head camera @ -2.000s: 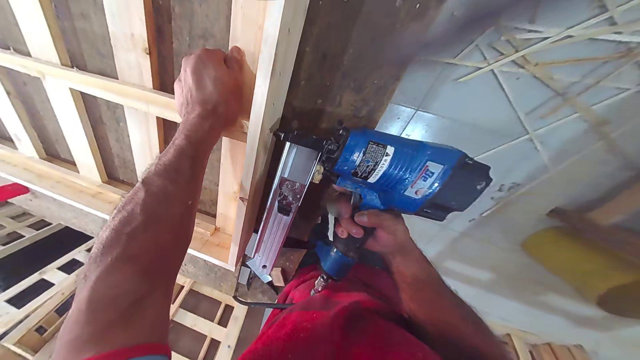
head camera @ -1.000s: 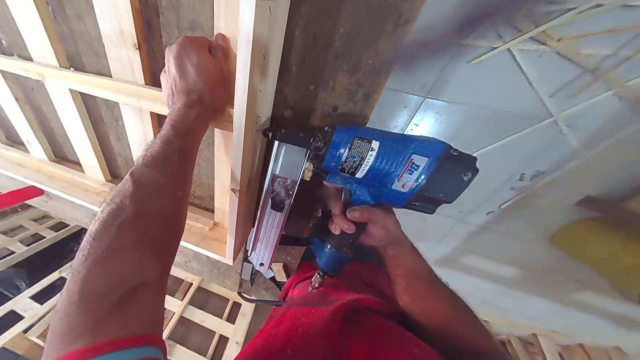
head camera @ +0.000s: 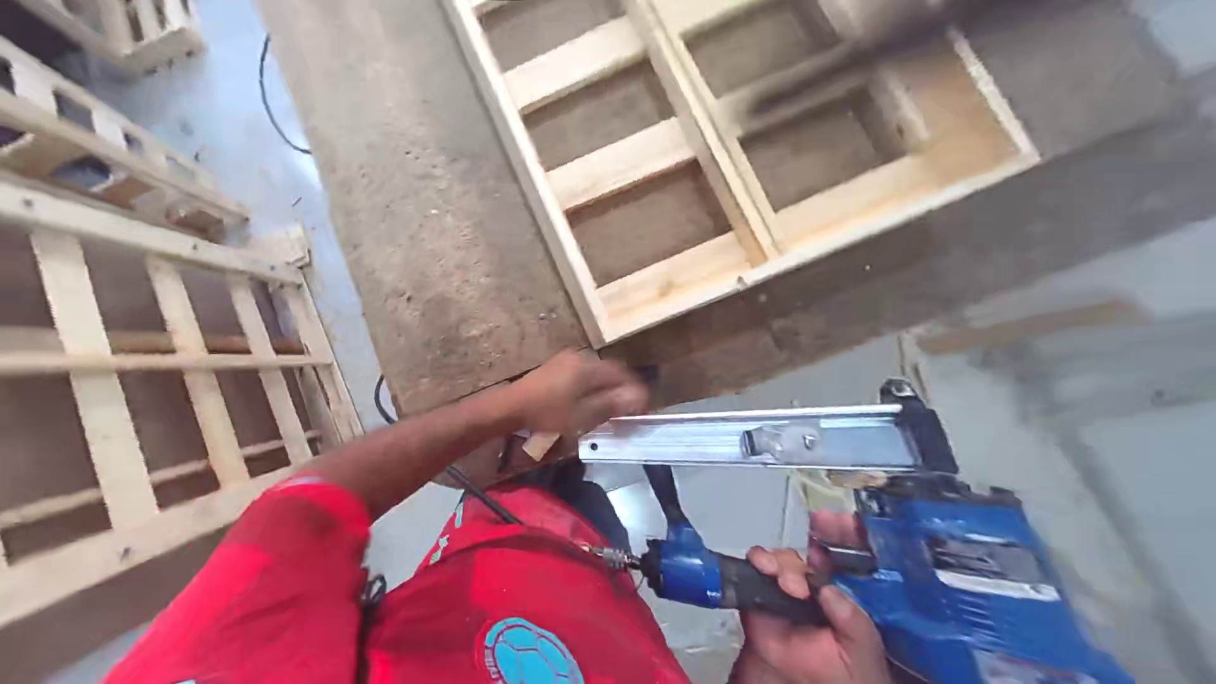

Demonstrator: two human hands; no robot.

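Note:
My right hand (head camera: 807, 608) is wrapped around the black handle of a blue pneumatic nail gun (head camera: 959, 579), whose silver magazine points left toward the workbench edge. An air hose fitting joins the handle's end near my red shirt. My left hand (head camera: 575, 389) is blurred, over the bench's near edge, just below the corner of a pale wooden slatted frame (head camera: 665, 309); whether it holds anything I cannot tell. A small wood offcut (head camera: 540, 446) lies just below that hand. The frame lies flat on the brown workbench (head camera: 427, 247).
Another slatted wooden frame (head camera: 199, 399) stands at the left, with more wooden frames (head camera: 104, 133) behind it. A dark hose (head camera: 268, 95) lies on the tiled floor and passes by the bench corner. A dark blurred shape crosses the top right.
My left hand has let go of the frame's wood and now is at the bench's near edge. The nail gun has turned, its magazine now lying crosswise. The view has swung strongly.

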